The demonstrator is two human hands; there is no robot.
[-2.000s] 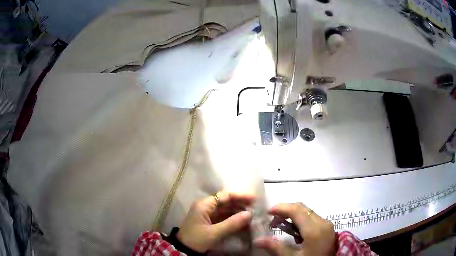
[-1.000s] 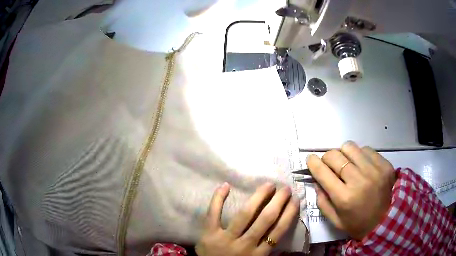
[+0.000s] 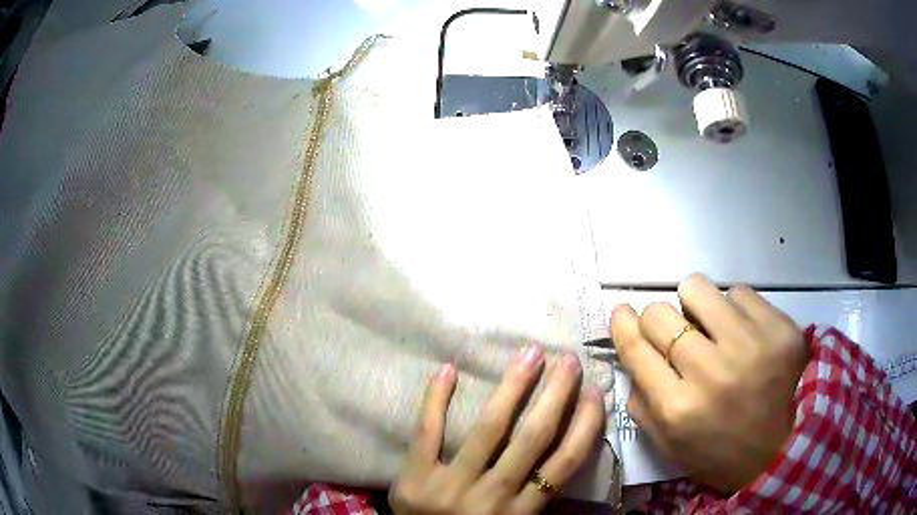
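Observation:
The beige cloth [image 3: 382,312] lies flat over the left and middle of the table, with a golden-tan overlocked seam [image 3: 273,287] running down it. My left hand [image 3: 503,443] lies palm down on the cloth near its right edge, fingers spread, gripping nothing. My right hand [image 3: 709,377] is closed around small dark pointed snips [image 3: 600,344]; only the tip shows, at the cloth's right edge. The upper end of that edge lies by the needle plate [image 3: 588,126], below the presser foot [image 3: 563,89]. The lamp glare washes out the cloth's middle.
The white machine head [image 3: 804,30] is at the top right, with its tension dial [image 3: 709,65] low on it. A flat black rectangle, maybe a phone [image 3: 855,181], lies on the machine bed at right. A printed ruler [image 3: 895,370] runs along the front edge.
The cloth, bunched at my fingertips two seconds ago, is now spread flat up to the needle plate. My left hand has opened onto it. Since one second ago, the view has shifted slightly.

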